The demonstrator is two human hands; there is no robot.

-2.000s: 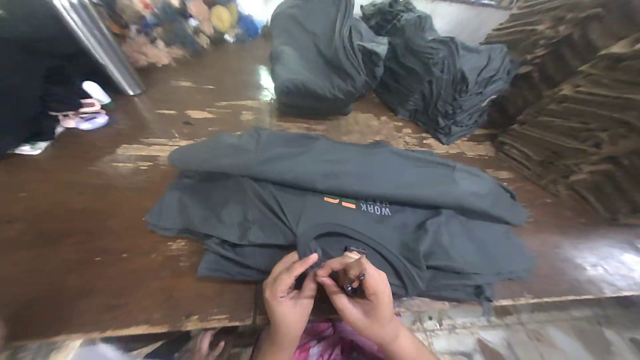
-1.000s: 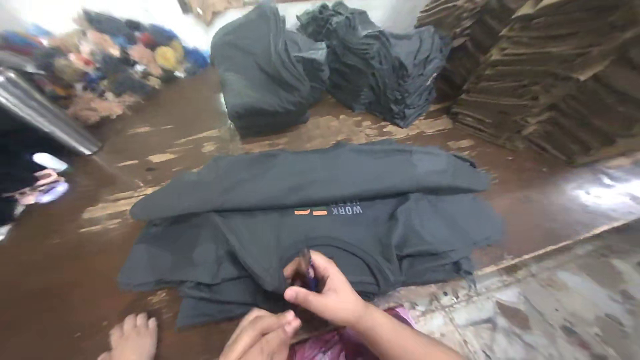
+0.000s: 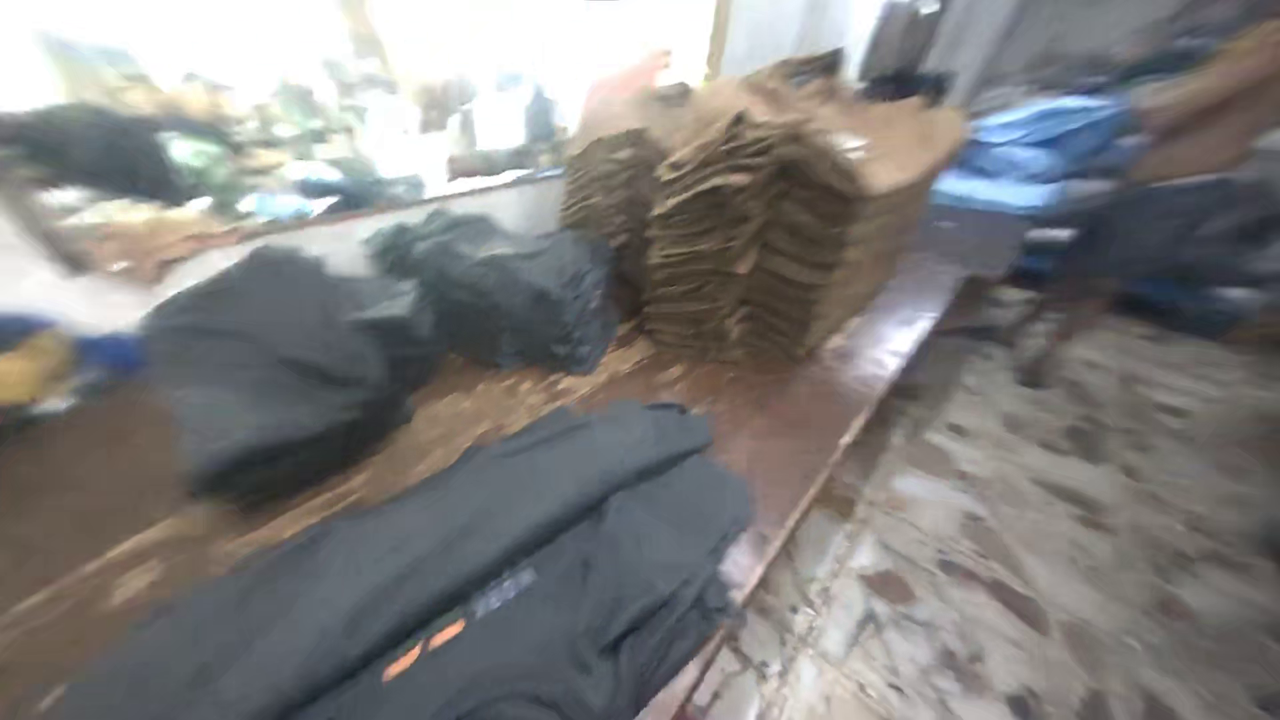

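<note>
Neither my left hand nor my right hand shows in the head view now. Dark grey T-shirts [image 3: 560, 560] lie layered at the lower middle, near the table's edge, with an orange and pale print [image 3: 425, 650] on the top one. The neckline is partly cut off by the bottom of the frame. Behind them, a folded pile of dark grey garments [image 3: 280, 360] rests on the wooden table [image 3: 760, 420], beside a second, more crumpled dark grey pile [image 3: 500, 285]. The view is blurred.
Tall stacks of brown fabric pieces [image 3: 750, 240] stand farther back on the table. Blue bundles [image 3: 1040, 150] lie beyond them, near a blurred person [image 3: 1190, 190] at the right. Mixed cloth scraps [image 3: 270, 160] are heaped at the back left. A mottled stone floor [image 3: 1040, 520] borders the table.
The view has swung strongly to the right and up. Both of my hands, earlier at the shirt's neckline, are out of frame. The person and blue bundles at the right have come into view.
</note>
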